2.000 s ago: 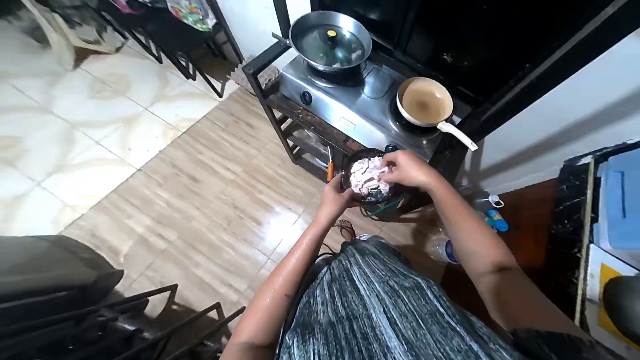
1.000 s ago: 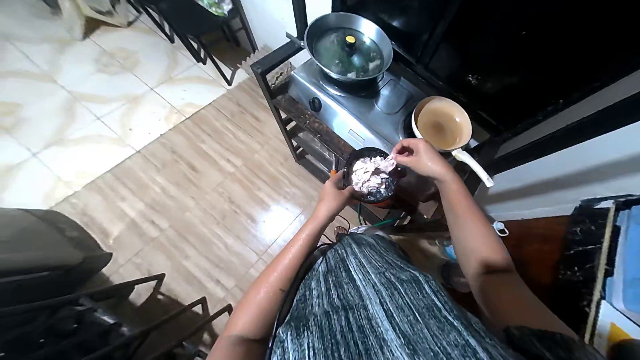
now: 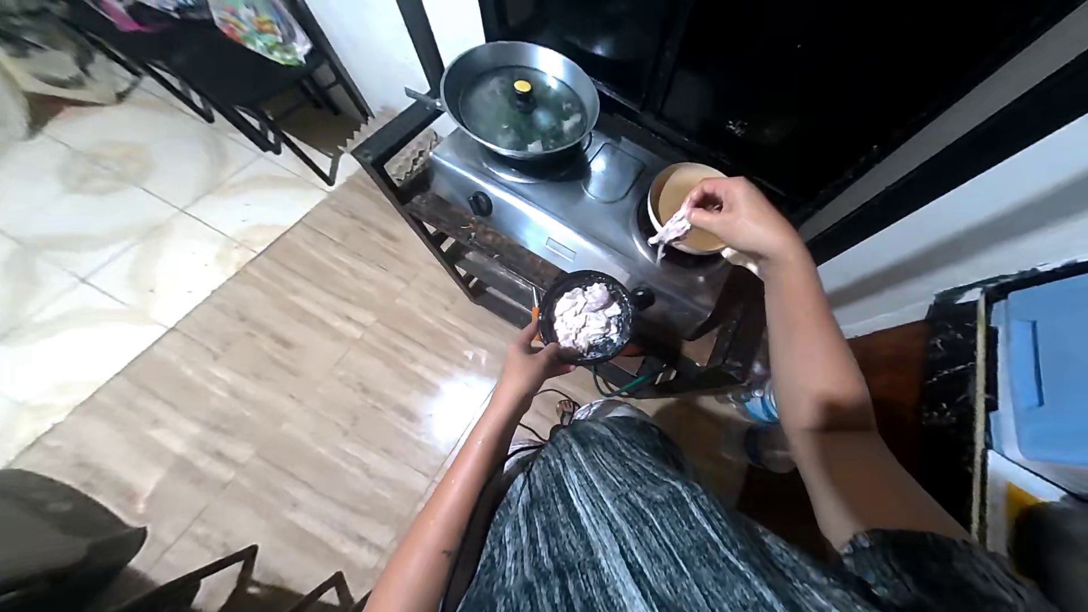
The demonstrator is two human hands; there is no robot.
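My left hand (image 3: 534, 361) holds a dark round bowl (image 3: 629, 327) by its rim, in front of the stove. Floury, pale pieces of food (image 3: 586, 316) fill much of the bowl. Between the fingertips of my right hand (image 3: 735, 217) hangs one coated, whitish piece (image 3: 671, 231), over the near edge of a cream-coloured frying pan (image 3: 671, 191). The pan stands on the right burner of a steel two-burner gas stove (image 3: 544, 225), its handle partly hidden by my right hand. A wide metal pan with a glass lid (image 3: 520, 110) is on the left burner.
The stove stands on a dark metal rack (image 3: 484, 293) with lower shelves. Black chairs (image 3: 229, 85) are at the upper left, and a dark seat (image 3: 59, 535) is at the lower left. A blue plastic container (image 3: 1050, 365) sits at the right. Plastic bottles (image 3: 765, 442) stand low beside my legs.
My right hand has moved from the bowl to over the cream pan, carrying a coated piece. My left hand still holds the bowl.
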